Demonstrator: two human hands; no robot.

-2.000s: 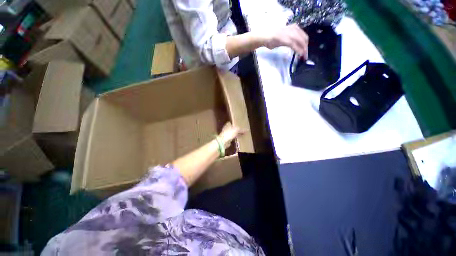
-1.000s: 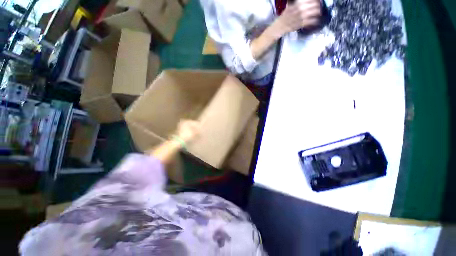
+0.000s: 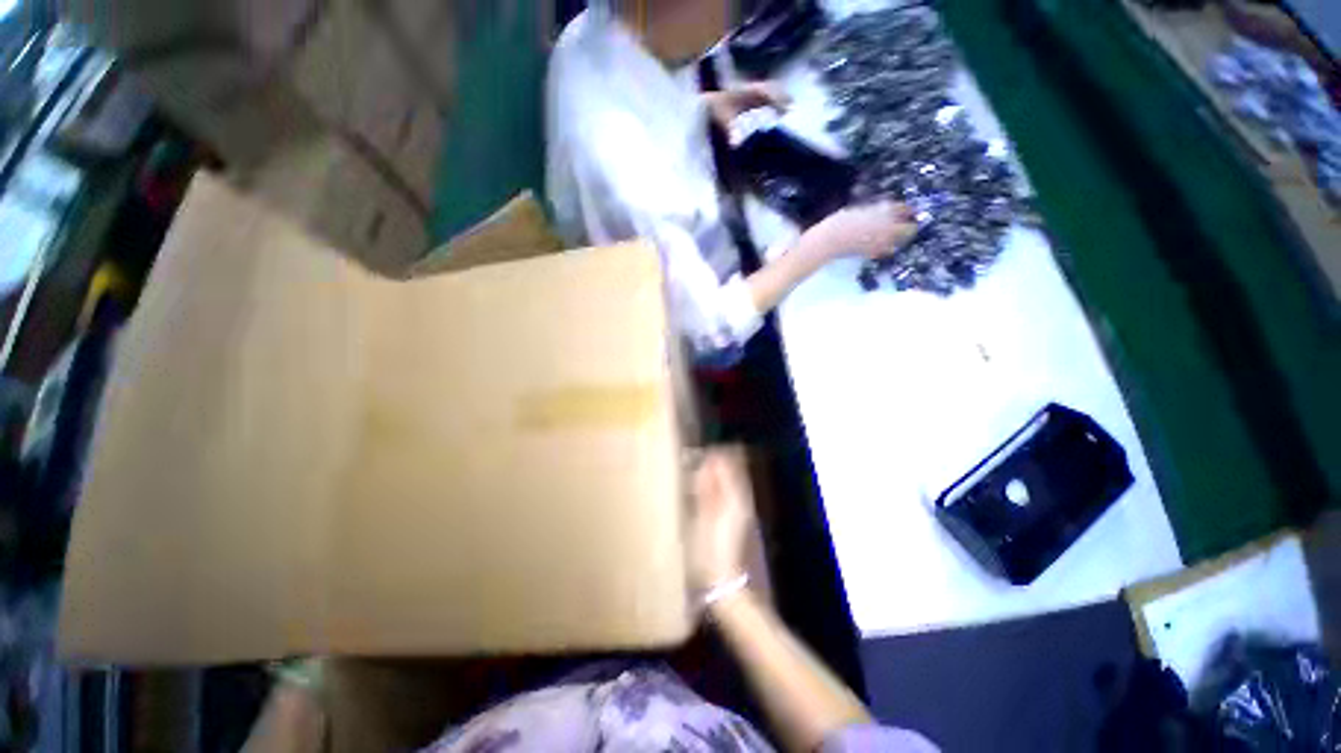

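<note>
A large brown carton (image 3: 500, 486) is raised in front of me, with a tan tape strip across one face and a flap or panel at its left. My right hand (image 3: 721, 522) is against its right side, slightly blurred, with a bracelet at the wrist. My left forearm (image 3: 290, 714) shows at the bottom, below the carton's lower edge; the carton hides the left hand's fingers.
A person in a white top (image 3: 633, 147) works at the white bench (image 3: 912, 566), one hand at a silver and black parts heap (image 3: 927, 162). A black housing (image 3: 1037, 493) lies near me. Cartons (image 3: 346, 162) stand behind; the green belt (image 3: 1162, 338) runs at right.
The carton has been lifted and turned, so an outer face now fills the left. My right hand has come into view on it; my left hand has gone low, behind it.
</note>
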